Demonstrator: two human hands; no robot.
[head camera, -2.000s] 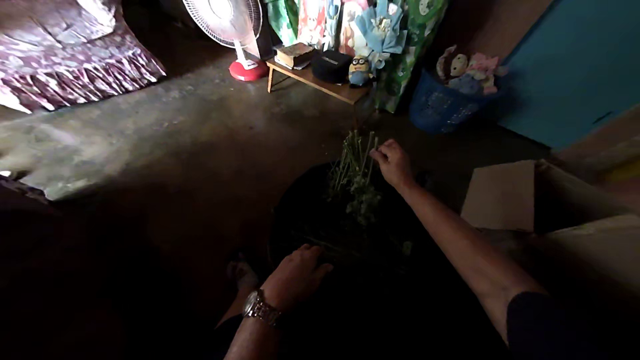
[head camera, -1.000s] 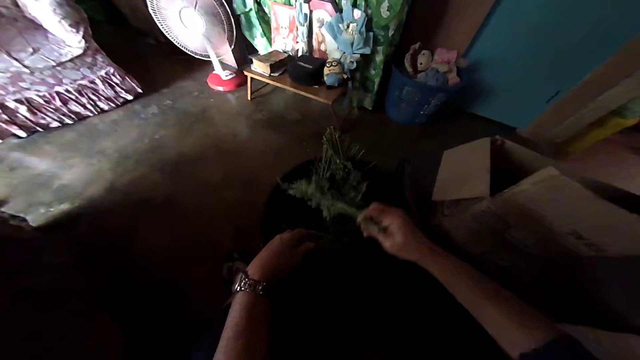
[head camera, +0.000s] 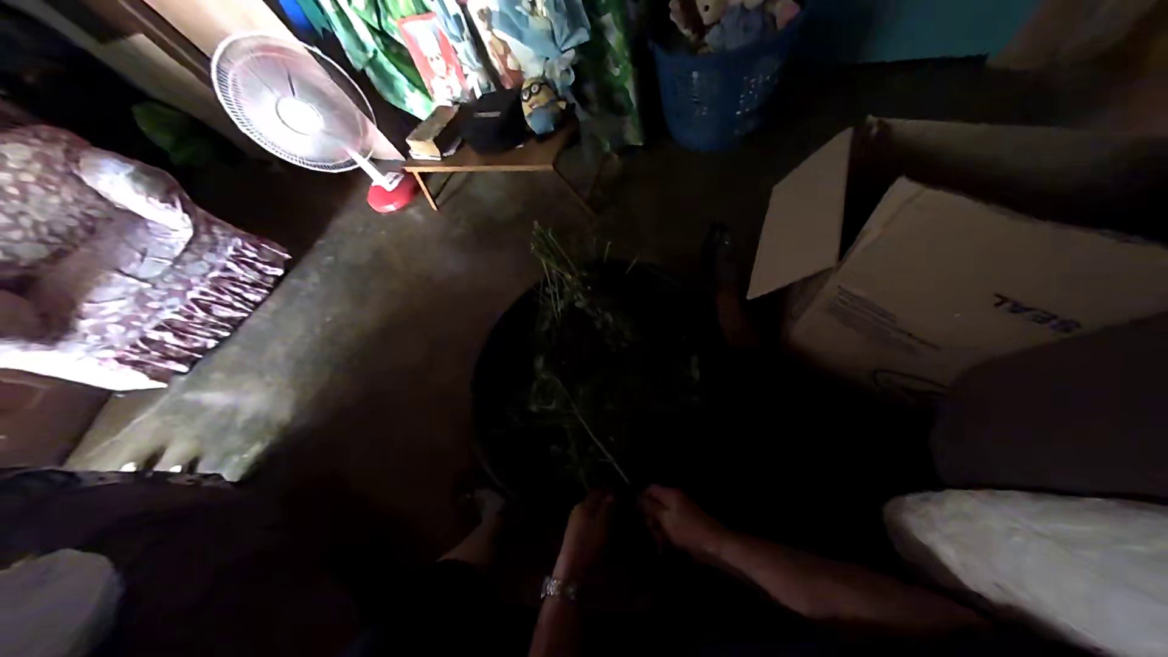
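A dark round basin (head camera: 484, 401) holds green leafy stems (head camera: 566, 283), bunched at its far side and spread over its middle. At its near edge are my left hand (head camera: 591, 525), with a metal-banded watch (head camera: 558, 589) on the wrist, and my right hand (head camera: 673, 518), a short way to its right. One long thin stem (head camera: 598, 443) runs from the greens toward the gap between both hands. The fingers of both hands lie in deep shadow, and what they hold cannot be made out.
An open cardboard box (head camera: 985, 283) stands right of the basin. Beyond are a fan (head camera: 297, 114) with a red base, a low wooden table (head camera: 493, 162) with books and a toy, and a blue plastic basket (head camera: 721, 96) of dolls. A cloth-covered seat (head camera: 128, 255) is at left.
My right hand has moved from over the greens to the basin's near edge, close to my left hand. The leafy stems it held a second ago no longer show in it. The view has shifted.
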